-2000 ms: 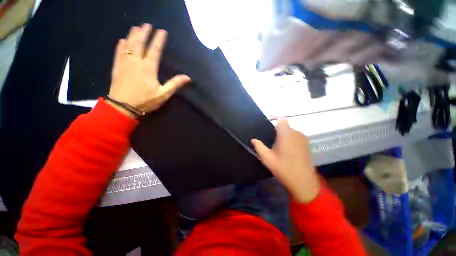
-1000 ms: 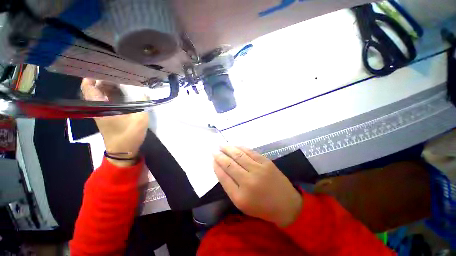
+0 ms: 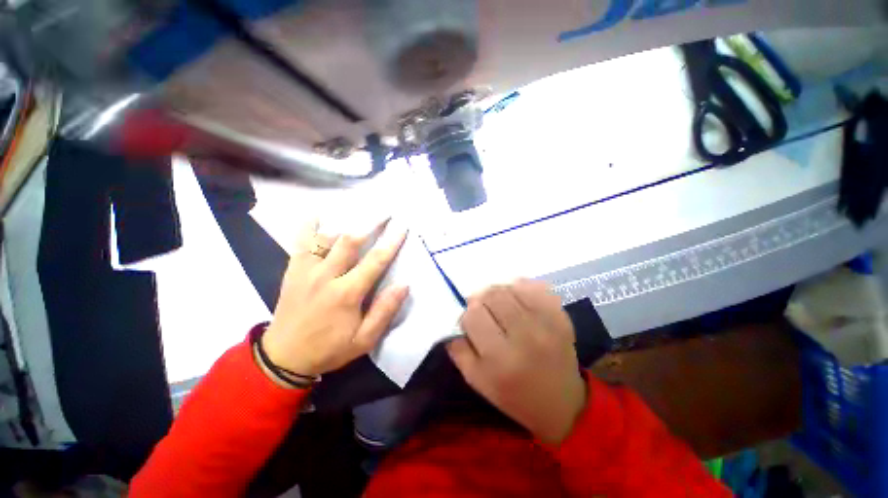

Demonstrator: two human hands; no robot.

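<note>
A white piece (image 3: 411, 336) lies over black cloth in front of the needle area of the sewing machine (image 3: 292, 68). My left hand (image 3: 336, 302) lies on the white piece with its fingers spread, fingertips pointing toward the needle. My right hand (image 3: 521, 355) pinches the right edge of the white piece and the black cloth at the table's front edge. A black cloth corner (image 3: 587, 331) shows to the right of my right hand. The presser foot area (image 3: 394, 156) is blurred and partly hidden under the head.
Black-handled shears (image 3: 740, 117) lie right of the needle. A black cut panel (image 3: 88, 321) lies on the left. A ruler (image 3: 682, 267) runs along the front edge. Black bands (image 3: 865, 160) hang at the right edge. A blue crate (image 3: 837, 409) is below right.
My left hand has come out from behind the machine head, moving right and nearer onto the white piece. My right hand has moved slightly right, still at the cloth edge.
</note>
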